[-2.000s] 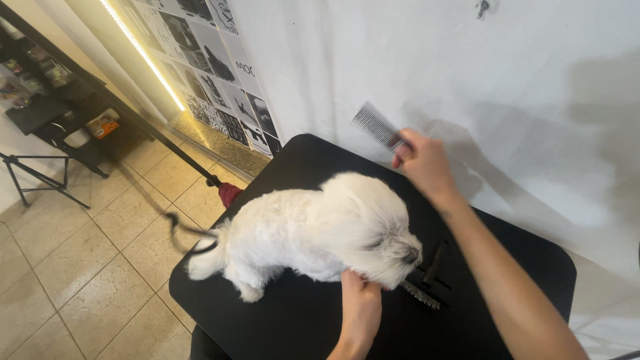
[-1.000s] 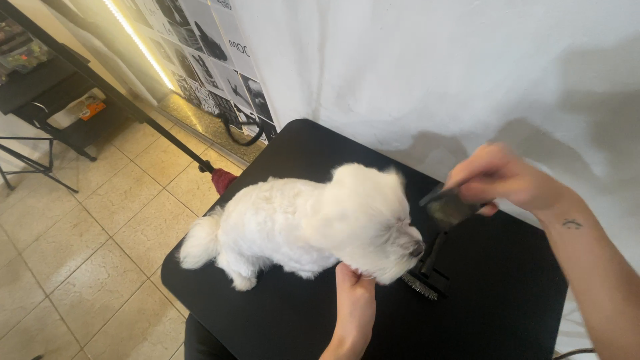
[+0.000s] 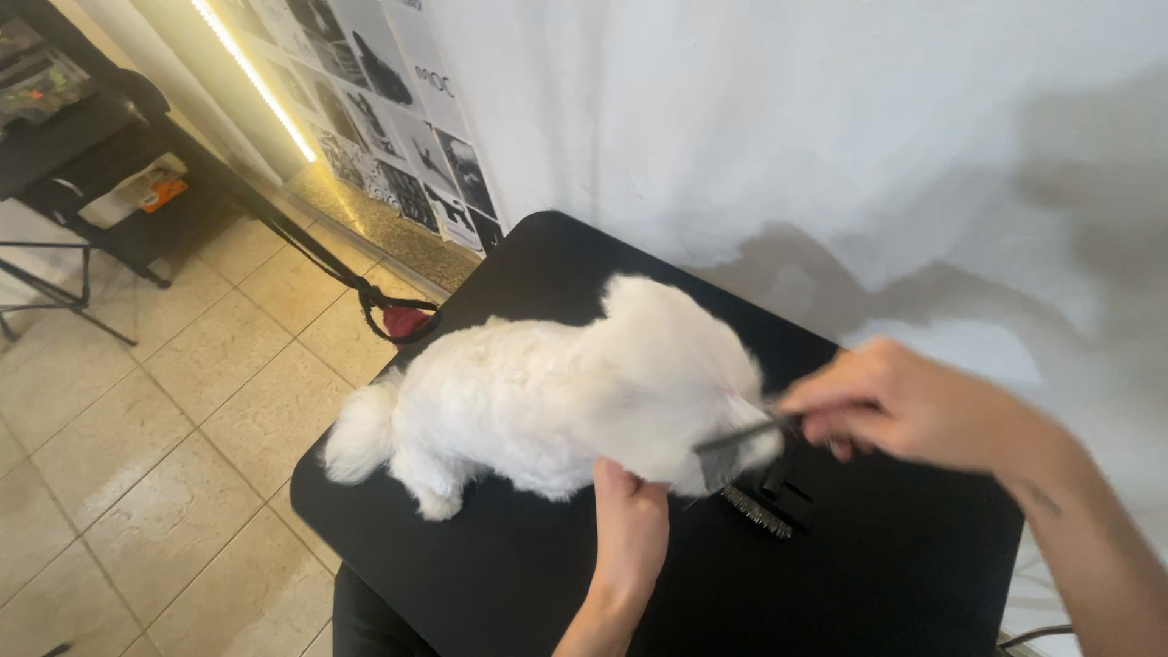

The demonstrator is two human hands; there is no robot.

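Note:
A fluffy white dog [image 3: 511, 392] is on a black grooming table [image 3: 876, 566], its head toward the right. My left hand [image 3: 631, 520] is at the underside of its head, around the chin or throat; fur hides the fingertips. My right hand [image 3: 899, 406], blurred, grips one end of a metal grooming comb [image 3: 730, 443], whose teeth lie against the fur at the side of the muzzle. A slicker brush [image 3: 762, 511] with metal pins lies on the table just beyond the muzzle, partly covered by the dog and comb.
A white wall [image 3: 776, 119] runs along the table's far side. Black straps with a loop [image 3: 370, 297] hang by the left edge, near a red object [image 3: 406, 319]. A dark shelf unit [image 3: 119, 173] and folding stand [image 3: 55, 292] stand on the tiled floor [image 3: 173, 456].
My right hand has brought the comb from above and beyond the dog's head down to its muzzle. The dog's head has turned down. My left hand remains under it.

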